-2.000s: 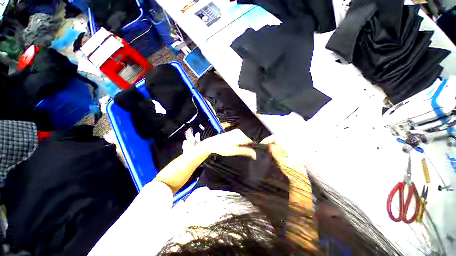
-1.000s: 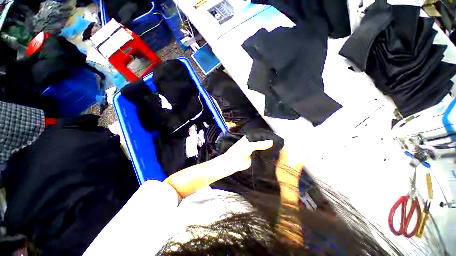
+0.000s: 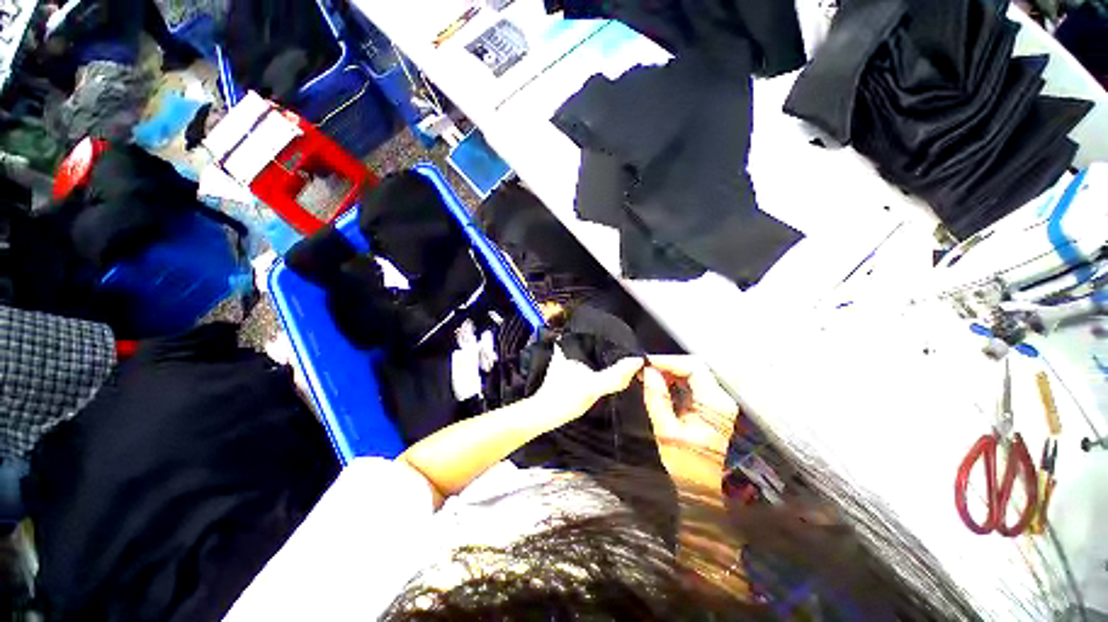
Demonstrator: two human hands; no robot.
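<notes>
A black cut piece point(image 3: 617, 425) hangs over the lap, between the blue crate and the table edge. My left hand point(image 3: 581, 384) grips its upper part, thumb and fingers closed on the cloth. My right hand point(image 3: 683, 407) meets the left fingertips and pinches the edge of the same piece; strands of hair partly cover that hand and forearm. Loose black panels point(image 3: 680, 170) overlap on the white table. The lower part of the held cloth is hidden by hair and dark cloth.
The blue crate point(image 3: 326, 365) holds black pieces with white labels point(image 3: 467, 362). Red scissors point(image 3: 996, 484) and yellow snips point(image 3: 1045, 486) lie by the sewing machine point(image 3: 1033, 249). Fanned black layers point(image 3: 942, 109) lie farther along. A red stool point(image 3: 310, 176) stands behind the crate; a black heap point(image 3: 170, 462) lies left.
The hands came together at the cloth's edge; a second ago the left held it bunched with the right beside it. The whole view shifted slightly.
</notes>
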